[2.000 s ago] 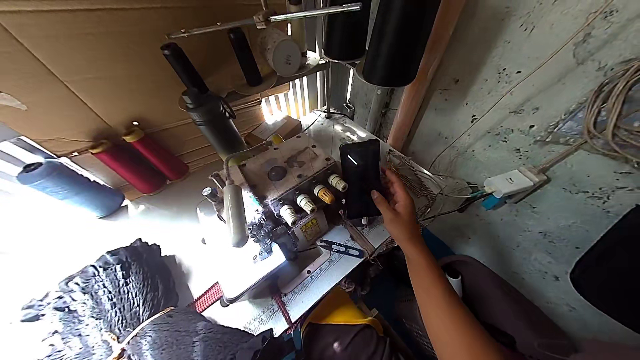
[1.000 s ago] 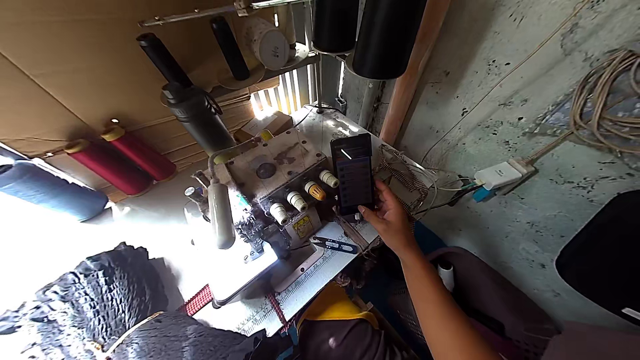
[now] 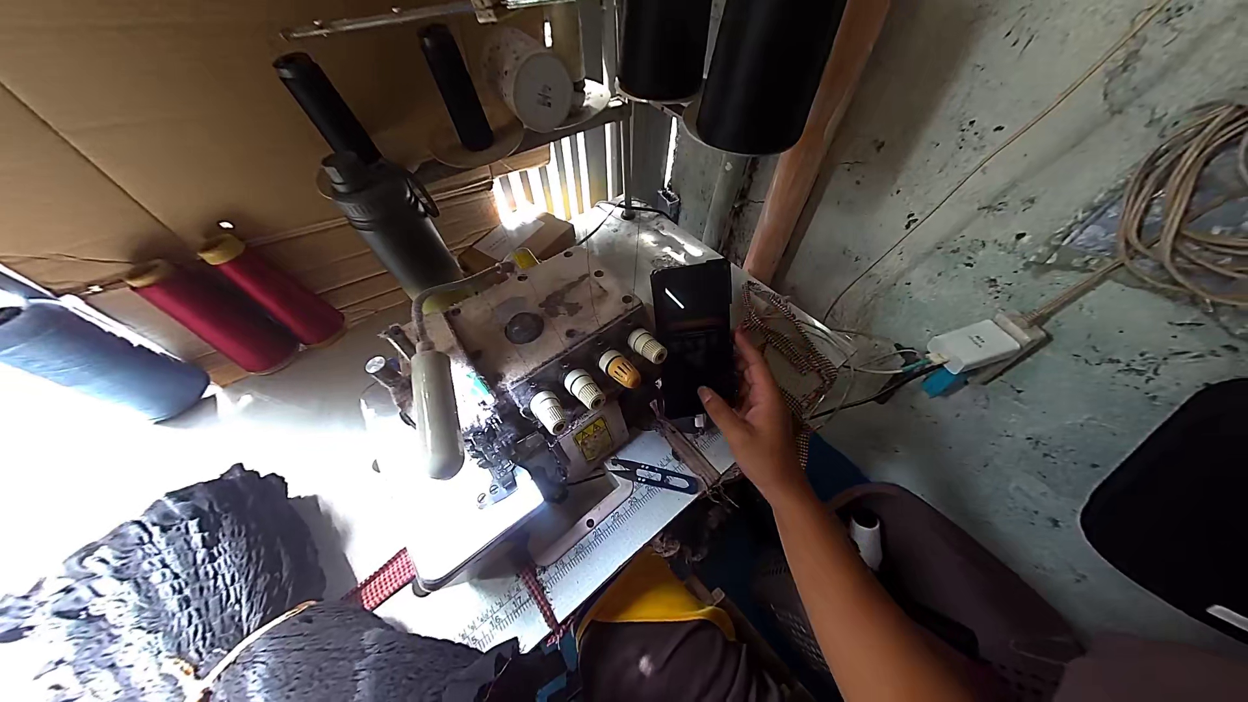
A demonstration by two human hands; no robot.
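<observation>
My right hand (image 3: 756, 419) grips a black smartphone (image 3: 694, 336) upright by its lower right side, thumb on the lower part of the dark screen. The phone is beside the tension dials (image 3: 617, 369) of an overlock sewing machine (image 3: 546, 312). Blue thread snips (image 3: 653, 476) lie below the phone, on the table edge marked with a ruler scale. A lit lamp (image 3: 436, 414) glares over the needle area. Dark crinkled fabric (image 3: 195, 556) is heaped at the lower left. My left hand is out of view.
Two red thread cones (image 3: 224, 317) and a blue one (image 3: 93, 356) lie behind at the left. Black cones (image 3: 770, 73) stand on the rack above. A white adapter (image 3: 980, 341) with cables hangs at the wall. A basket (image 3: 965, 556) is on the right, below the table.
The phone's screen was dark two seconds ago, showed lines of content one second ago, and looks mostly dark now. My right hand has kept hold of it throughout.
</observation>
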